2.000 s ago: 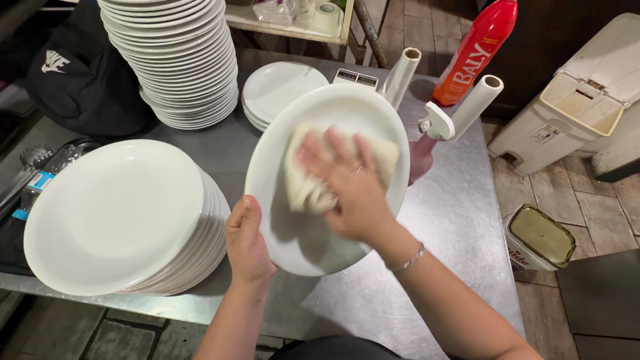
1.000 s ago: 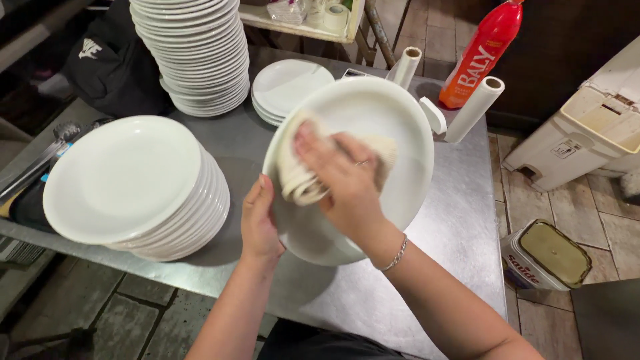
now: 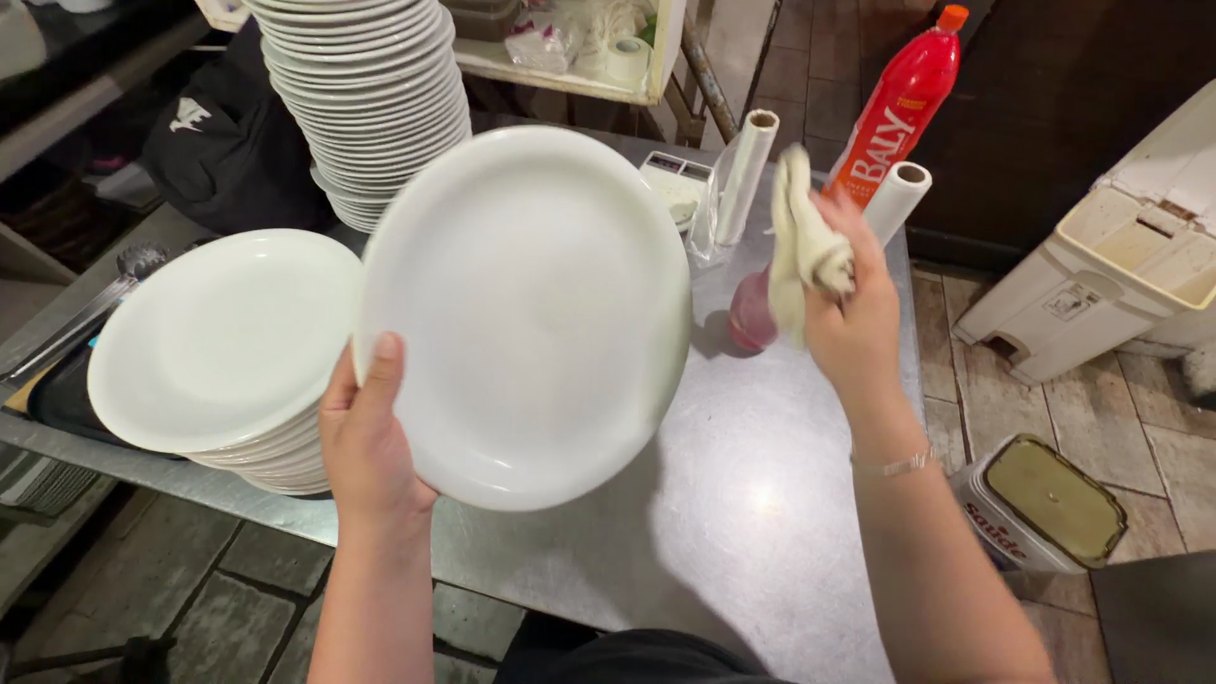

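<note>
My left hand (image 3: 375, 432) grips a large white plate (image 3: 532, 323) by its left rim, thumb on the face, and the plate is tilted up toward me above the steel table. To the right of it, my right hand (image 3: 850, 294) holds a bunched cream cloth (image 3: 798, 247), off the plate. Behind the cloth stands a pinkish bottle (image 3: 753, 312), mostly hidden. A stack of large white plates (image 3: 228, 337) lies on the left, close to my left hand. Behind it rises a tall stack of white plates (image 3: 370, 95).
Two film rolls (image 3: 748, 180) (image 3: 898, 201) and a red Baly bottle (image 3: 898, 104) stand at the table's back right, near a digital scale (image 3: 676, 180). A black bag (image 3: 237, 133) and a dark tray (image 3: 71, 399) are left. A pedal bin (image 3: 1092, 275) and lidded tub (image 3: 1045, 503) stand on the floor.
My right hand and the cloth, on the plate's face in both earlier frames, have moved off it to the right. My left hand still holds the plate.
</note>
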